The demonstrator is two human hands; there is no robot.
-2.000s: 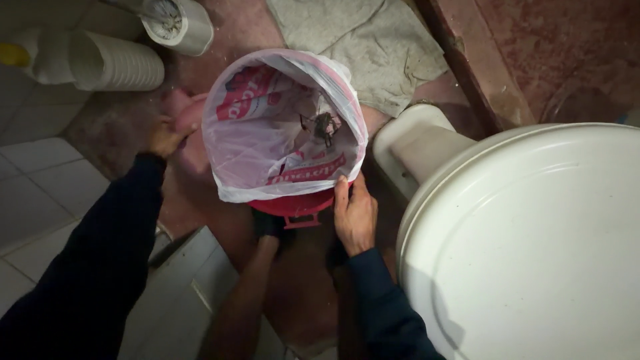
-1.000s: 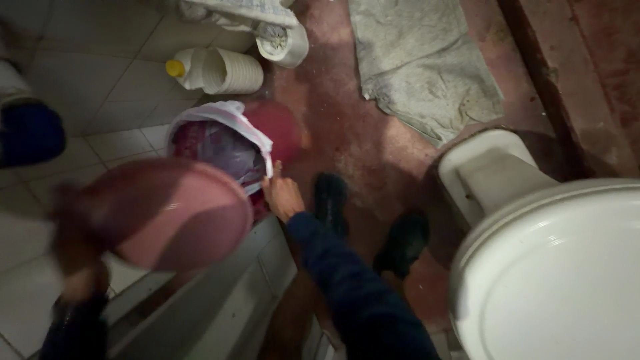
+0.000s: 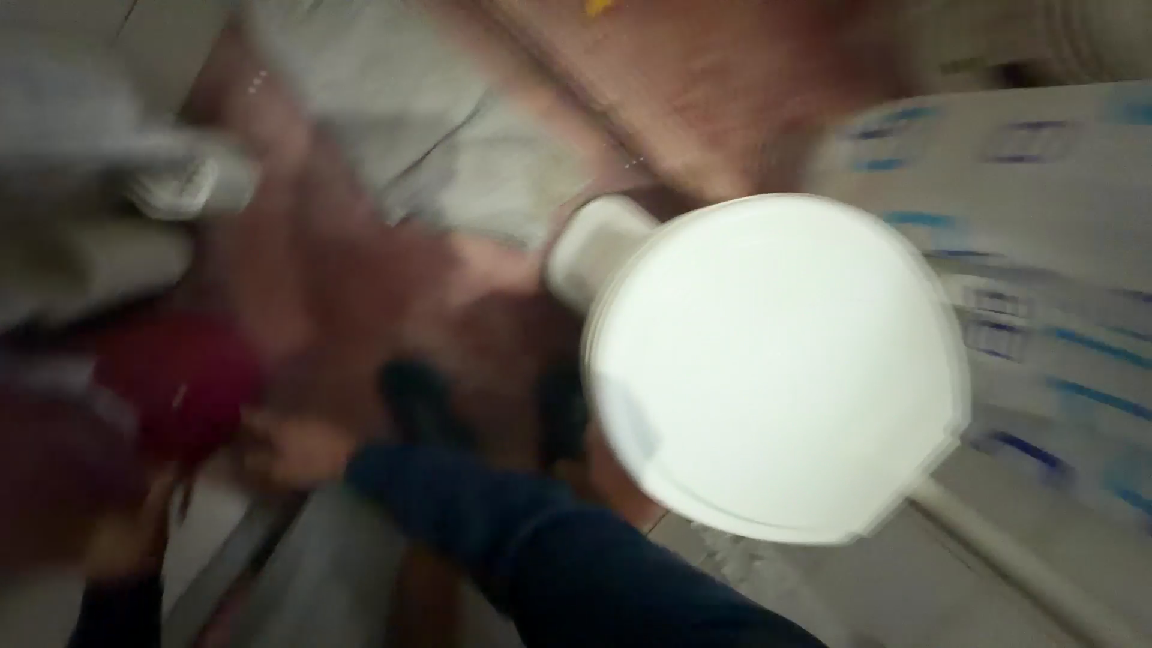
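Observation:
Strong motion blur covers the left half of the head view. A red plastic bin (image 3: 184, 382) stands on the floor at the left, with a pale edge of its bag liner beside a dark reddish lid (image 3: 58, 477). My left hand (image 3: 121, 540) is at the lower left, against the lid; its fingers are too blurred to make out a grip. Just right of the bin is my right hand (image 3: 292, 450), close to its side; whether it touches the bin cannot be told.
A toilet with its white lid (image 3: 783, 369) down stands right of centre, its pale base (image 3: 598, 247) behind. A grey cloth (image 3: 432, 117) lies on the red floor (image 3: 360, 270). White containers (image 3: 189, 184) are at the left. A printed curtain or sheet (image 3: 1035, 225) is at the right.
The view has swung right. Two seconds ago both hands were at the lined bin near the centre; one second ago my left hand held the lid beside it. The lid now overlaps the bin's left side.

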